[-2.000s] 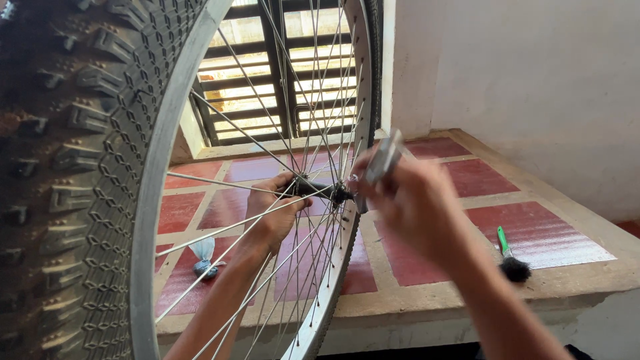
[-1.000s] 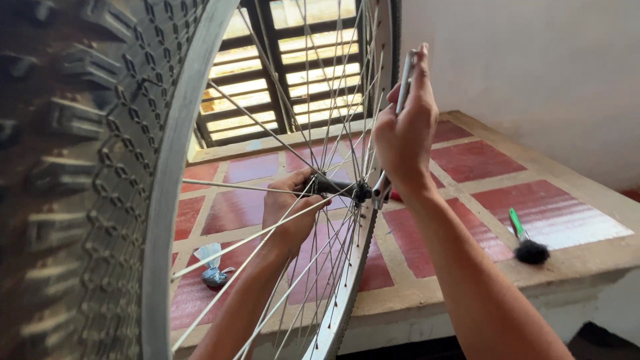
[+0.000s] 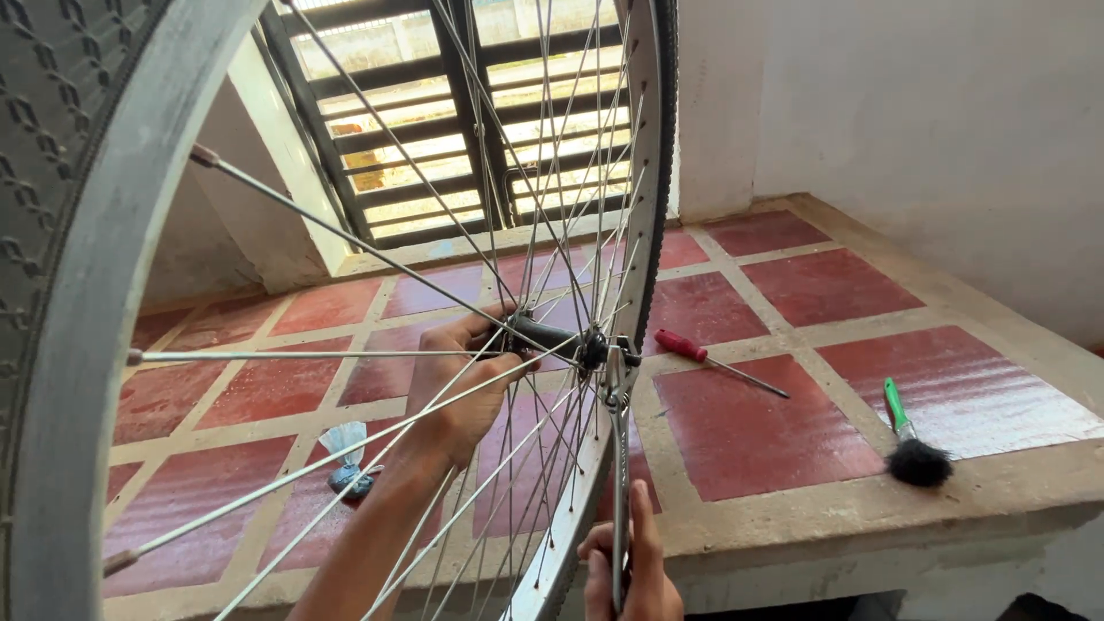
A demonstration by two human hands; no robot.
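Note:
A bicycle wheel stands upright across the left and middle of the view, its knobby tyre at the left edge. Behind the spokes, my left hand grips the far end of the black hub. The jaws of an adjustable wrench sit at the axle end on the hub's near side. Low in the view, my right hand is closed around the wrench handle, which hangs nearly straight down from the axle.
On the red-tiled concrete counter lie a red-handled screwdriver, a green-handled brush with black bristles and a small knotted plastic bag with dark contents. A barred window is behind the wheel, with a plain wall at right.
My right hand has swung from above the hub down below it with the wrench. My left hand has stayed at the hub. The screwdriver now shows fully beside the wheel.

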